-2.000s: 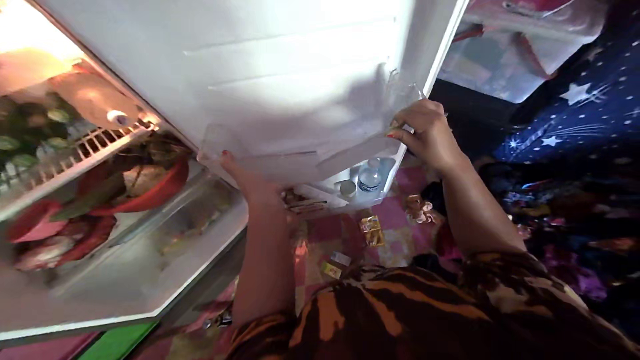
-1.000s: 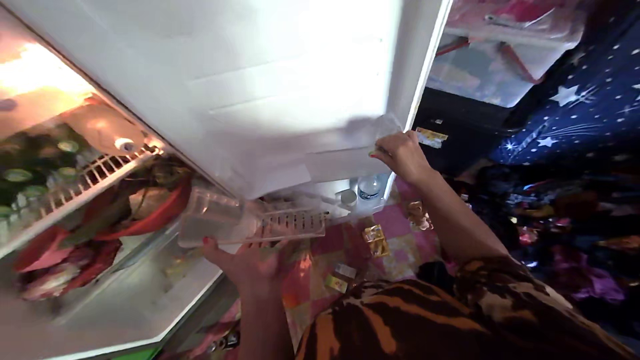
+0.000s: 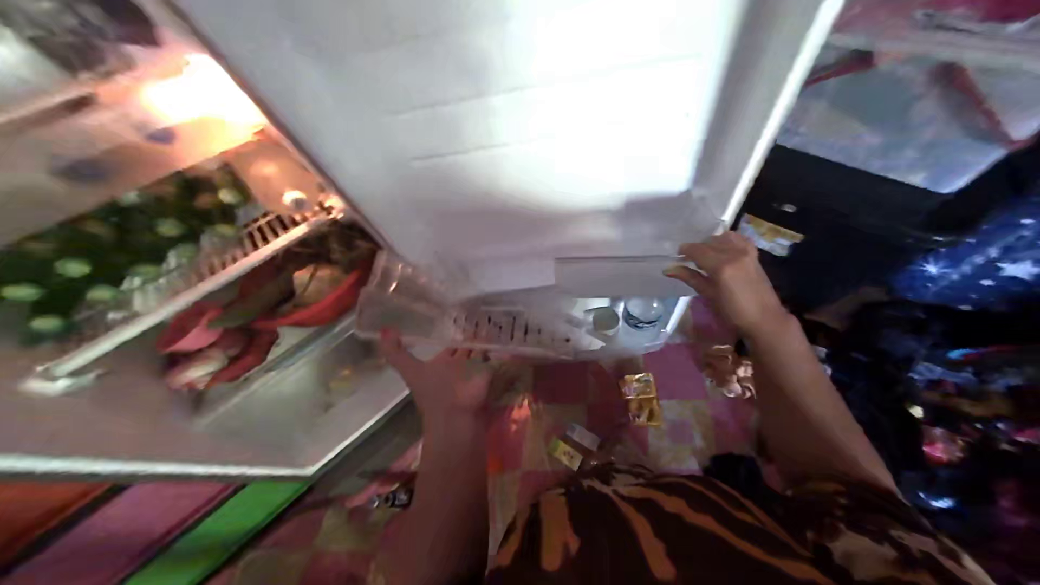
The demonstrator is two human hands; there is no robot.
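A clear plastic door shelf [image 3: 504, 325] with a slotted part spans the lower inside of the open white refrigerator door [image 3: 561, 122]. My left hand [image 3: 447, 378] holds its left end from below, near the door's hinge side; the fingers are partly hidden behind the plastic. At the door's right edge my right hand [image 3: 723, 260] grips the other end, beside a flat clear front panel [image 3: 613, 275]. Below that panel, in the bottom of the door, stand a clear plastic bottle [image 3: 642, 313] and a small round container [image 3: 603, 320].
To the left, the lit refrigerator holds a wire shelf [image 3: 195, 288] with green produce and red bowls [image 3: 309, 305] above a clear drawer [image 3: 284, 378]. Small packets [image 3: 642, 398] lie on the checked floor. A clear storage box [image 3: 886, 114] stands at the right, near a dark blue star-patterned cloth [image 3: 983, 260].
The shelf's left end has swung away from the door toward the refrigerator's inside, with my left hand at it. My right hand has stayed at the door's right edge.
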